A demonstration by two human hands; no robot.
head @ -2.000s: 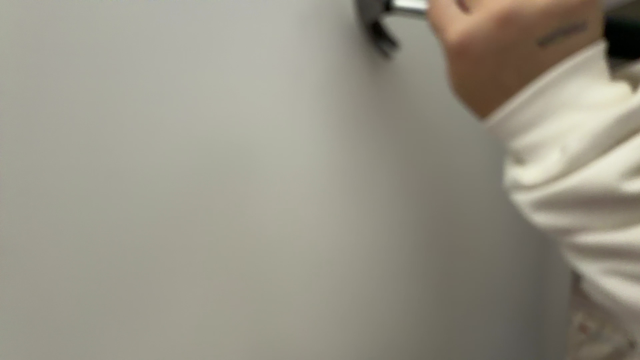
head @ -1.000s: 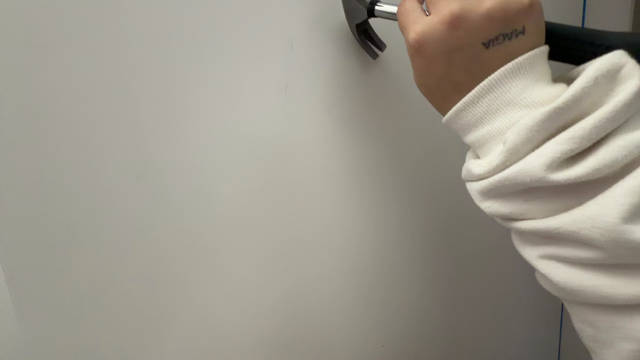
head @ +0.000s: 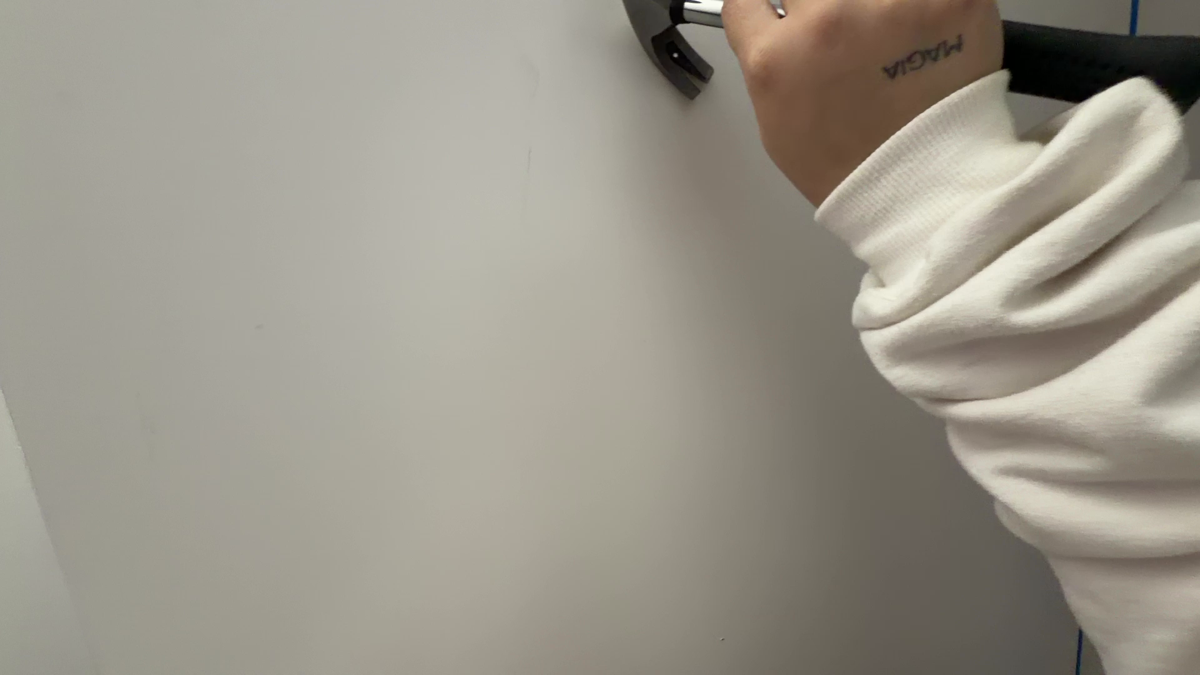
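At the top right, my right hand [head: 853, 84] is closed around a claw hammer, close to its head. The dark steel hammer head [head: 661, 42] extends left of my fingers, with its split claw pointing down and right; its top is cut off by the frame. A short shiny metal part of the shaft shows beside my thumb. Beyond my wrist, the black handle [head: 1078, 61] runs to the right edge. Behind the hammer is a smooth pale grey panel or wall [head: 422, 328]; whether the head touches it cannot be told. My left hand is not in view.
A cream sleeve [head: 1031, 309] covers my right forearm and hides much of the right side. The pale surface has faint marks and a slanted edge [head: 33, 487] at lower left. A thin blue line [head: 1134, 17] shows at upper right and again at the bottom, beside the sleeve.
My right hand and sleeve appear farther left in the view than two seconds ago, with the hammer still held. The handle beyond the wrist shows more plainly than in the blurred first frame.
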